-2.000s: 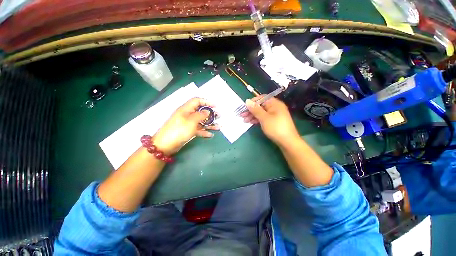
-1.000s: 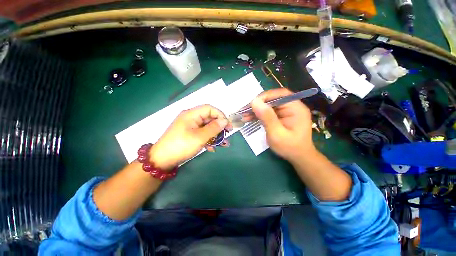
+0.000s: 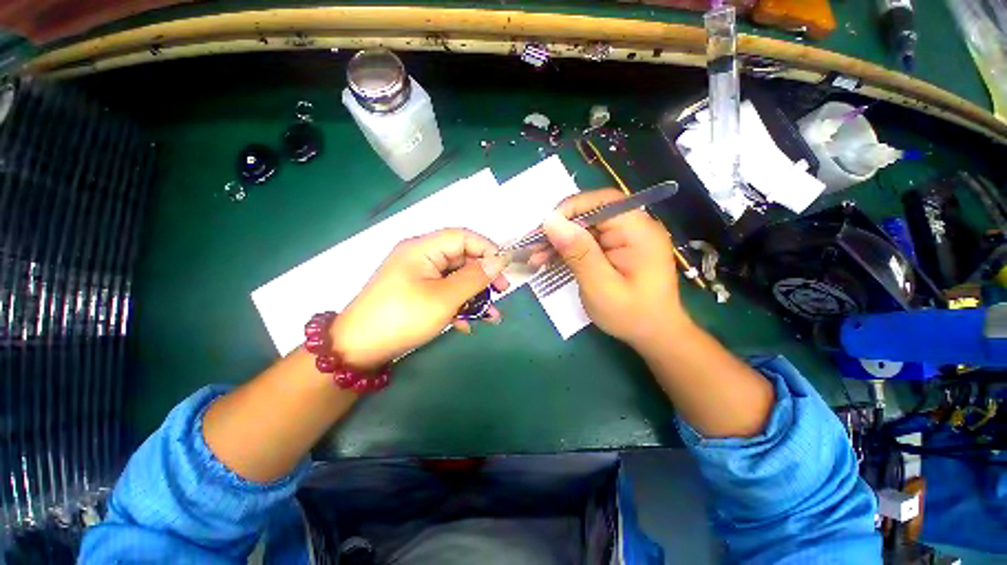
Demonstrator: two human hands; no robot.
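My left hand (image 3: 414,292), bare with a red bead bracelet, holds a small dark round housing (image 3: 476,306) under its fingers, mostly hidden. My right hand (image 3: 621,265) holds grey metal tweezers (image 3: 618,206) with the back end pointing up and right. The tweezer tips reach to my left thumb and forefinger; a small pale piece seems to be there, too blurred to tell. White backing sheets (image 3: 370,270) lie under both hands. The right sheet shows rows of grey marks beside my right fingers.
A white bottle with metal top (image 3: 400,127) stands behind the sheets. Two black discs (image 3: 257,163) lie left of it. A thin brass rod (image 3: 603,162), crumpled wipes (image 3: 751,160) and a syringe (image 3: 721,83) are behind right. A blue tool (image 3: 922,337) is far right, clear ridged trays (image 3: 72,320) far left.
My left hand has turned over the housing and the tweezer tips have moved from the right sheet to my left fingertips. The camera view has shifted too.
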